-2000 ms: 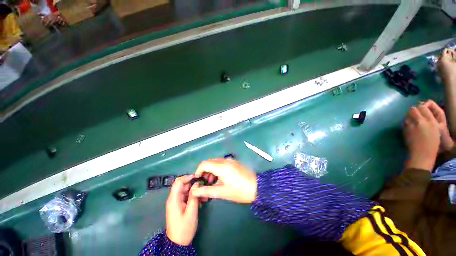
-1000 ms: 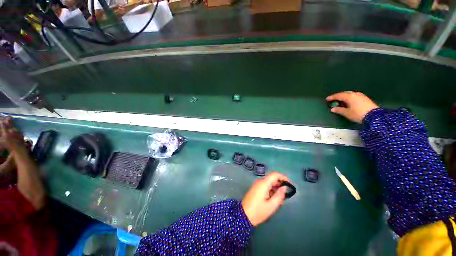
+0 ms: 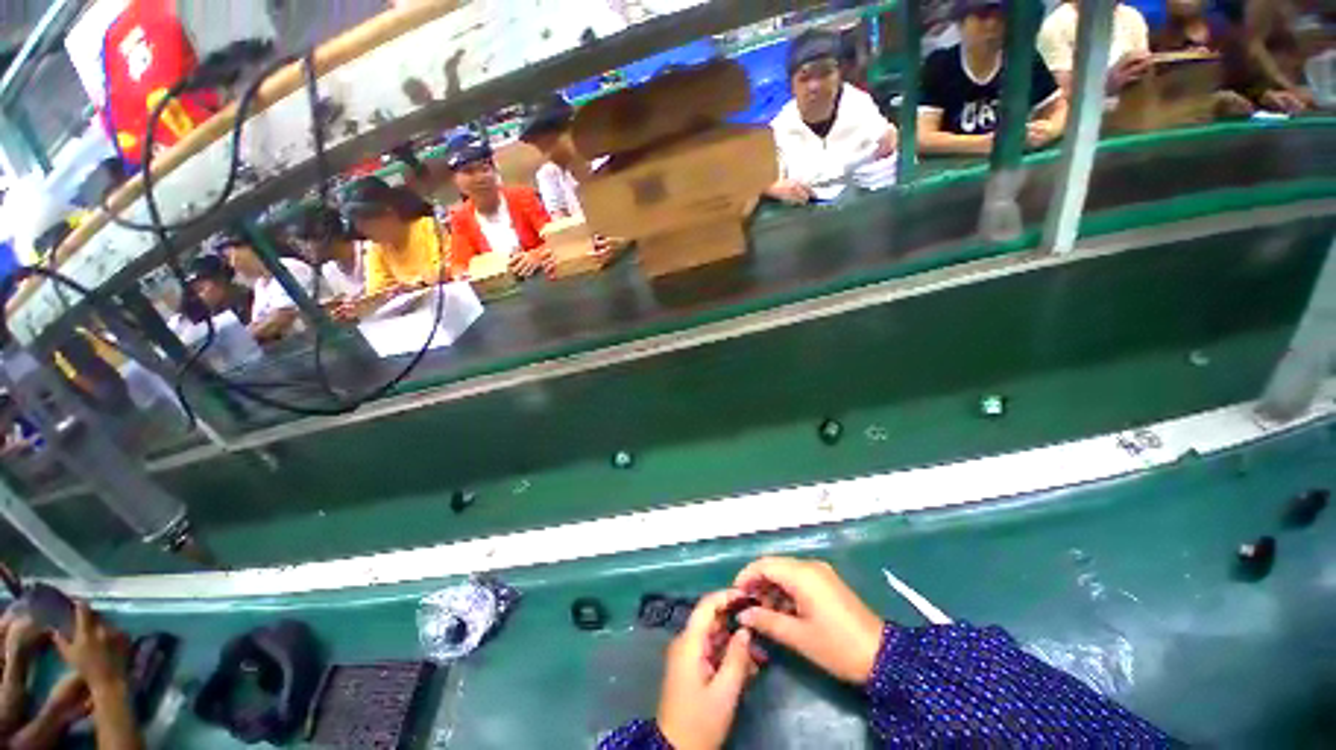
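My left hand [image 3: 703, 677] and my right hand [image 3: 809, 615] are together near the lower middle of the view. Their fingers hold a small black housing [image 3: 744, 613] between them; the fingers cover most of it. Just left of my hands, black housings [image 3: 655, 610] sit in a short row on the green bench, partly hidden by my left hand. Another black housing [image 3: 588, 613] lies apart, further left. A white pointed stick [image 3: 914, 596] lies right of my right hand, its lower end hidden by my sleeve.
The white rail [image 3: 659, 525] divides the bench from the green belt, which carries small units [image 3: 831, 429]. A clear plastic bundle [image 3: 460, 617], black ring-shaped object [image 3: 261, 680] and dark textured tray [image 3: 369, 706] lie left. A neighbour's hands [image 3: 81, 655] are far left. People sit across the belt.
My right hand has come back from the belt and joined my left hand at a black housing. The view has tilted up, showing people and a cardboard box across the belt.
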